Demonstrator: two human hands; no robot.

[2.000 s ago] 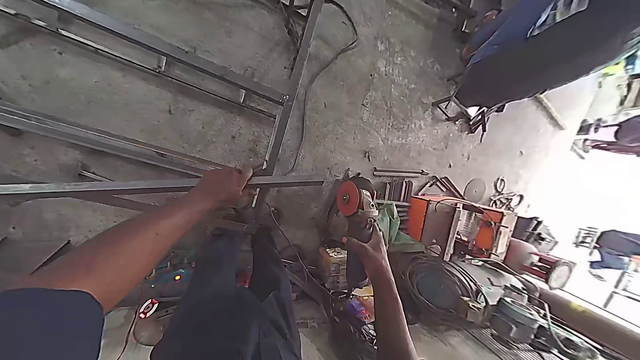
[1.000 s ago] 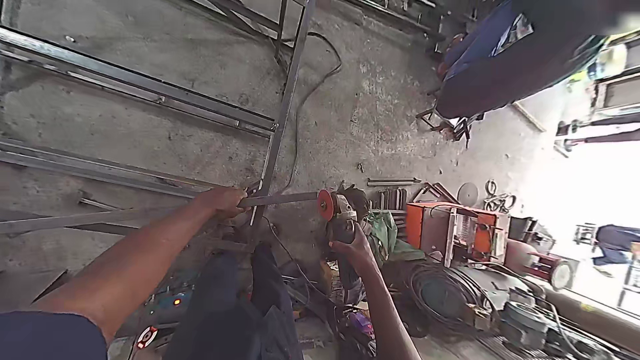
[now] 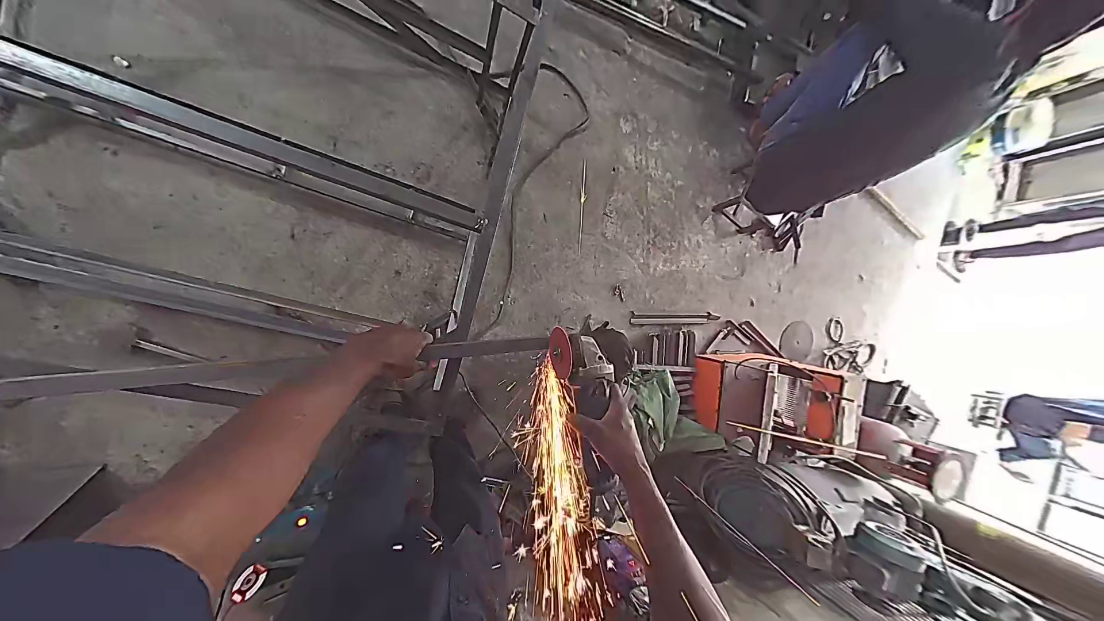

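My left hand (image 3: 393, 349) grips a flat-sided metal bar (image 3: 492, 348) where it crosses a long steel frame member (image 3: 509, 164). An angle grinder (image 3: 593, 358) is in my right hand (image 3: 611, 423), held by its body. Its red disc (image 3: 561, 352) stands edge-on against the bar's right end, and a dense stream of orange sparks (image 3: 559, 492) falls from the contact toward my legs. The bar runs left past my wrist, over other steel members of the frame (image 3: 259, 155).
An orange machine (image 3: 709, 388) stands at right beside coiled cable (image 3: 750, 500) and a green cloth (image 3: 657, 405). A person in dark clothes (image 3: 871, 112) is at upper right, near a small metal stand. A black cable (image 3: 514, 233) lies on the concrete floor. Short metal pieces (image 3: 673, 348) lie beyond the grinder.
The grinder has moved left from beyond the bar's end, its disc meeting the bar. Sparks now pour down, where the earlier frames show none. My left hand still holds the bar.
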